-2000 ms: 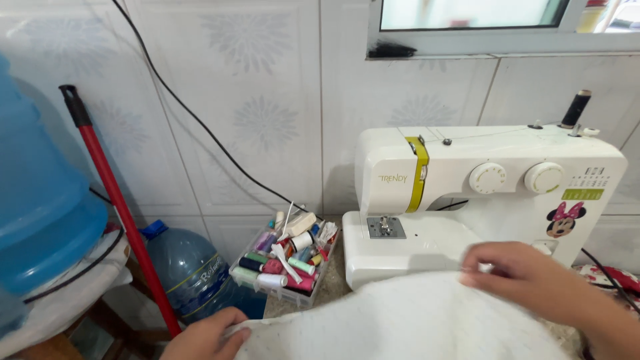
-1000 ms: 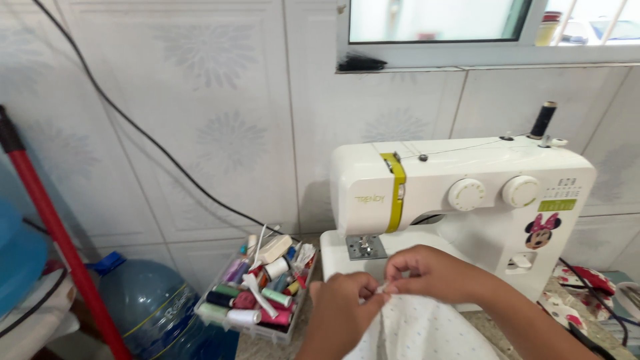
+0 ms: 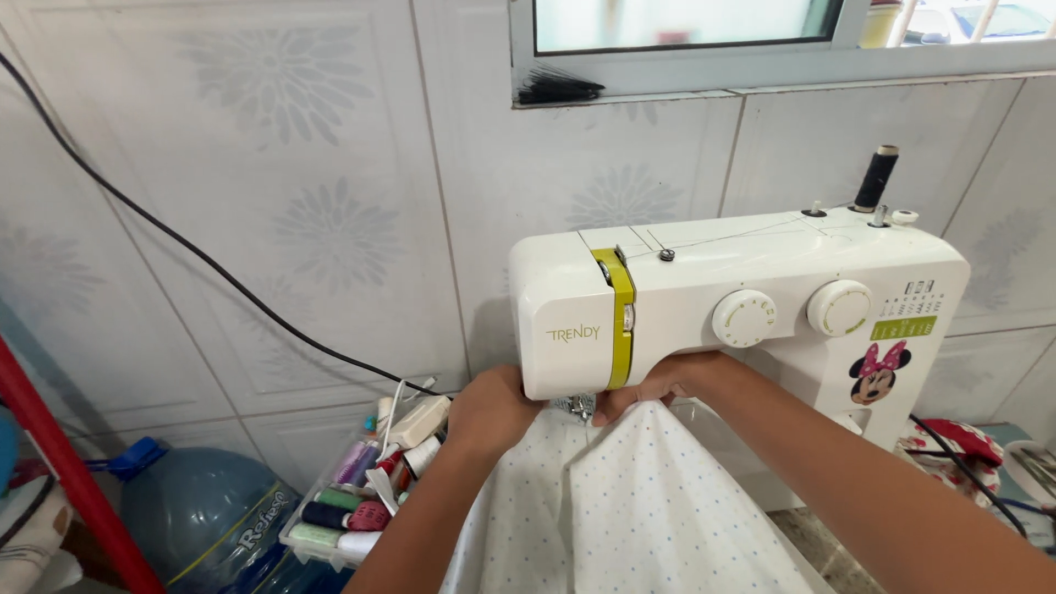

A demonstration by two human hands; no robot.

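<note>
A white sewing machine (image 3: 569, 285) with a green strip stands against the tiled wall, a dark thread spool (image 3: 876, 177) upright on its top. White cloth with small dots (image 3: 660, 495) hangs from the needle area toward me. My left hand (image 3: 493, 412) is at the left of the machine's head, its fingers partly hidden behind it, at the cloth's edge. My right hand (image 3: 660, 384) reaches under the machine's arm, its fingertips on the cloth just right of the presser foot (image 3: 580, 406). The needle is hidden.
A clear plastic box (image 3: 318, 549) of thread spools sits left of the machine. Further left are a blue water jug (image 3: 206, 511) and a red pole (image 3: 70, 478). A black cable (image 3: 206, 260) runs along the wall. Red patterned fabric (image 3: 961, 454) lies at the right.
Both hands, together in front of the machine one second ago, are now on either side of its presser foot. The cloth's edge has moved up to the foot with them.
</note>
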